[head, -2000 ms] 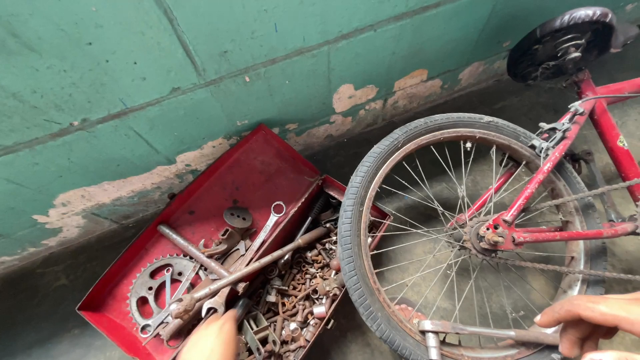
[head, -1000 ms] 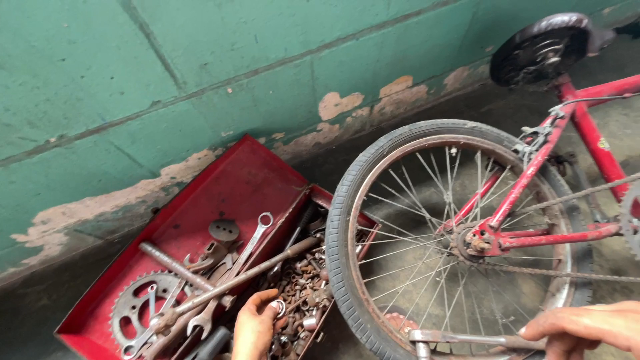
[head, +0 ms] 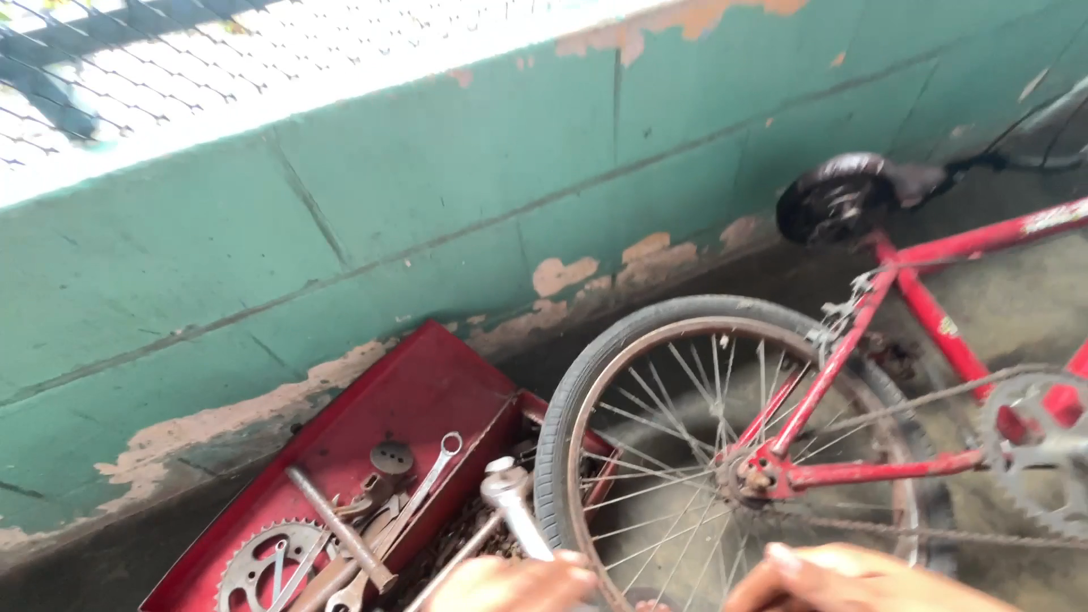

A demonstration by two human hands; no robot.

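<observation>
My left hand [head: 510, 585], blurred at the bottom edge, is closed around the handle of a metal socket wrench [head: 523, 514]. The wrench head points up and left, over the compartment of small hardware. Low in the view, in front of the bicycle's rear wheel [head: 552, 442], is my right hand [head: 850, 580], its fingers bent; the lower part is cut off, so whether it holds anything cannot be told. A red metal toolbox [head: 408, 382] lies open at the left. A toothed chainring [head: 242, 565], a combination wrench [head: 433, 476] and a metal rod [head: 340, 527] rest in it.
The red bicycle frame [head: 943, 327] stands at the right with its saddle [head: 837, 200], crank chainring [head: 1033, 442] and chain [head: 918, 534]. A green block wall [head: 442, 195] with peeling paint runs behind. Wire mesh [head: 153, 76] is at the upper left.
My left hand has moved from the toolbox's small parts onto the wrench. The wrench, earlier in my right hand by the wheel, is now farther left. The view has tilted up.
</observation>
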